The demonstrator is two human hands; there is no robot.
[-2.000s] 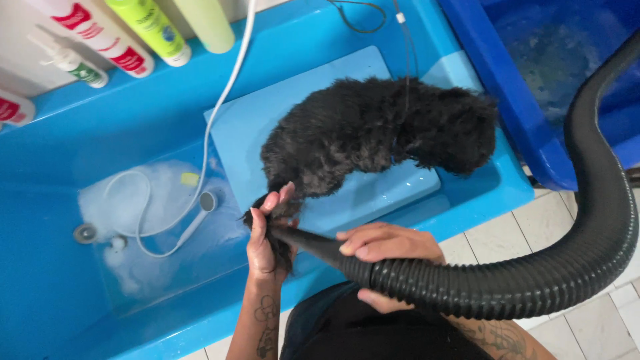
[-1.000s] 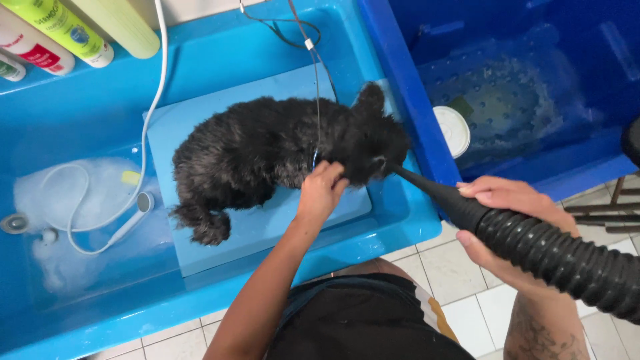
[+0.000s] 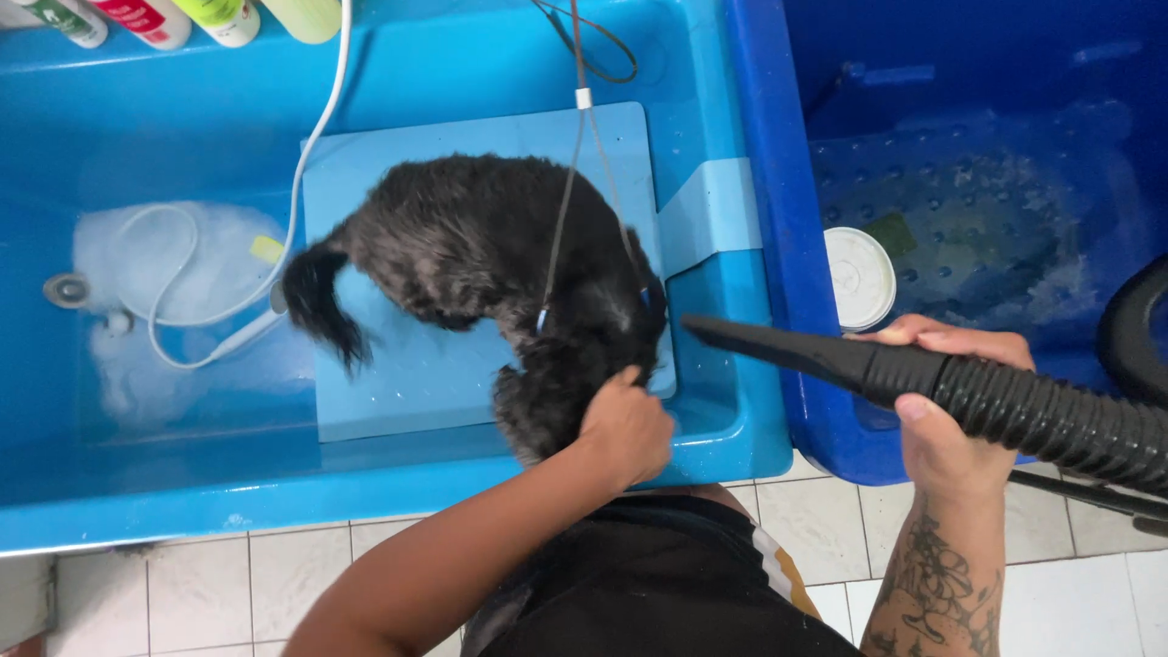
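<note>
A wet black dog [image 3: 474, 237] stands on a light blue platform [image 3: 411, 401] inside a blue tub [image 3: 137, 474], its head bent down toward my body at the near rim. A thin loop leash [image 3: 584, 99] with a white slider runs down around its neck. My left hand [image 3: 630, 429] rests against the dog's head with fingers curled in the fur; whether they grip it is hard to see. In my right hand [image 3: 958, 392] is the black ribbed hose of a pet dryer [image 3: 1022, 420], its flat nozzle [image 3: 766, 347] pointing left at the dog, apart from the fur.
A white shower head [image 3: 246, 333] and its hose lie in foamy water at the tub's left. Several bottles [image 3: 219, 14] line the back rim. To the right stands a darker blue tub [image 3: 776, 228] holding a round white lid [image 3: 860, 278]. The floor [image 3: 301, 566] is tiled.
The dog has turned its head down toward me; two seconds ago it faced right. My left hand has moved from its rear end to its head. The nozzle has left the rear end too.
</note>
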